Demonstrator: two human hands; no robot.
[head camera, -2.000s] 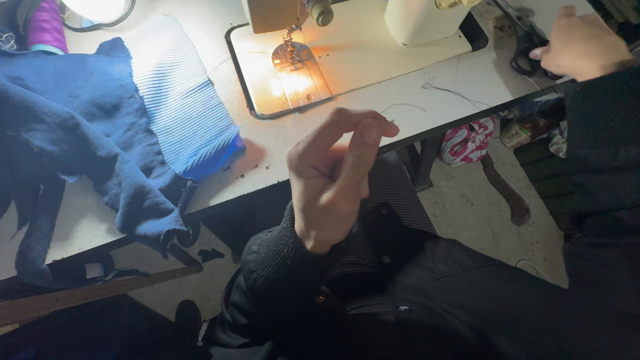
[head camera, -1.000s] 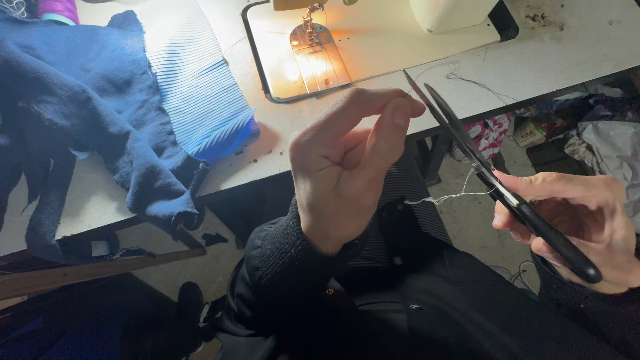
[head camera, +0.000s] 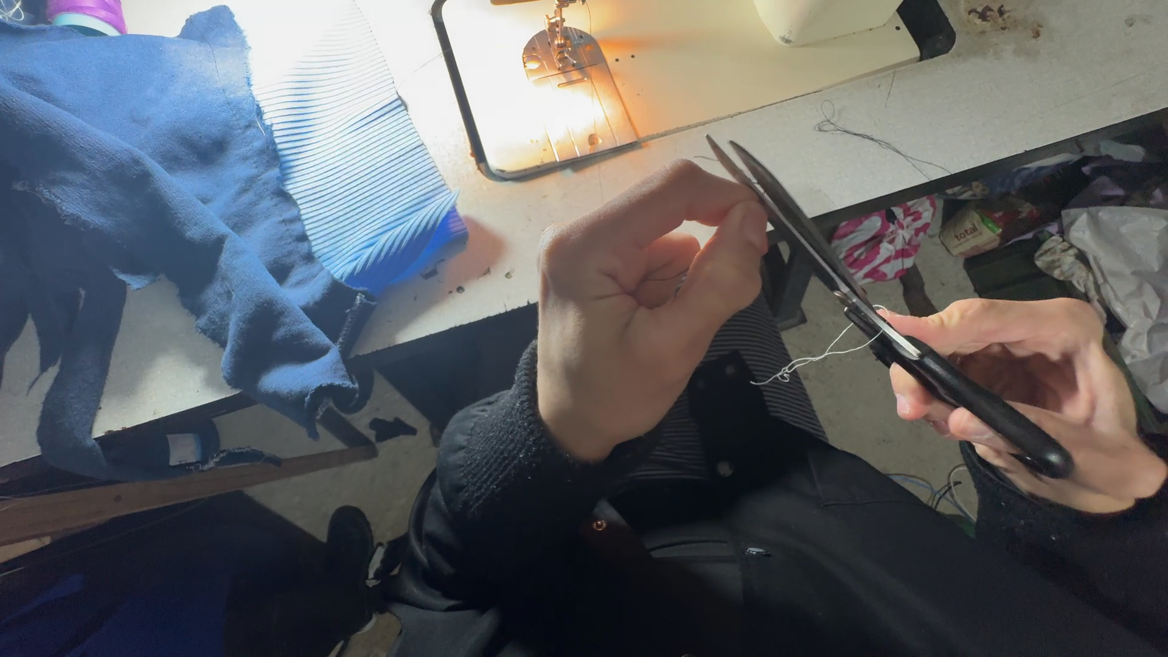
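Note:
My right hand holds black-handled scissors, their slightly parted blades pointing up and left to the fingertips of my left hand. Thumb and forefinger of the left hand are pinched together; something very thin, perhaps thread, may be between them, too fine to tell. A pale, knotted thread dangles from the scissors near their pivot. Beyond my hands, the lit presser foot of a sewing machine stands over its metal needle plate. Dark blue fabric lies at the left beside a ribbed blue-and-white piece.
The table's front edge runs below the machine. Loose dark thread lies on the tabletop at the right. A purple thread cone stands at the upper left. Under the table are a pink-and-white cloth and a pale plastic bag. A wooden bar crosses the lower left.
My right hand was at the scissors on the table's right side; it has since brought them over to my left hand. Their blades now stand closer to the left fingertips than a second ago.

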